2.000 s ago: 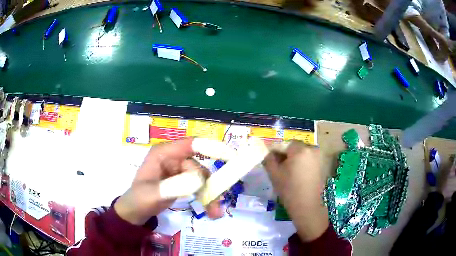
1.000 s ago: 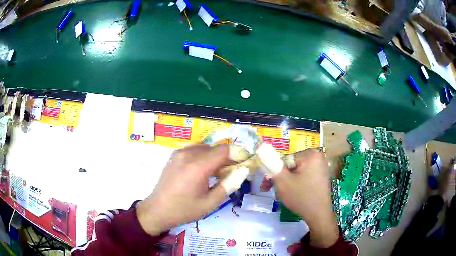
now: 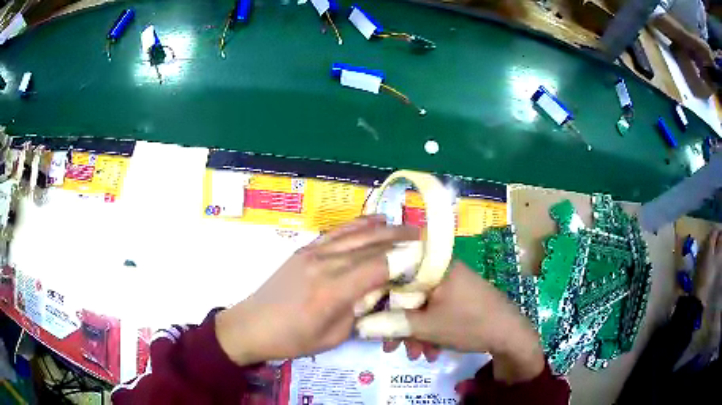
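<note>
A cream masking tape roll (image 3: 445,237) stands on edge between my hands, in front of the bench's back edge. My left hand (image 3: 317,297) holds its left side, with cream wraps on the fingers. My right hand (image 3: 479,312) is at its lower right side and closed on it, also with cream-wrapped fingers. The wrapped fingertips of both hands meet below the roll. The exact finger contacts and anything under the hands are partly hidden.
Green circuit board panels (image 3: 590,281) are heaped at the right, with more behind my right hand. Blue battery packs (image 3: 360,79) with leads lie on the green belt (image 3: 261,103). Printed sheets (image 3: 182,253) cover the bench. Another person's hand (image 3: 706,304) is at the right edge.
The stretched tape strip seen earlier between my hands is gone from view. The roll now stands upright between them, and my hands are closer together. The belt's packs have shifted right in view.
</note>
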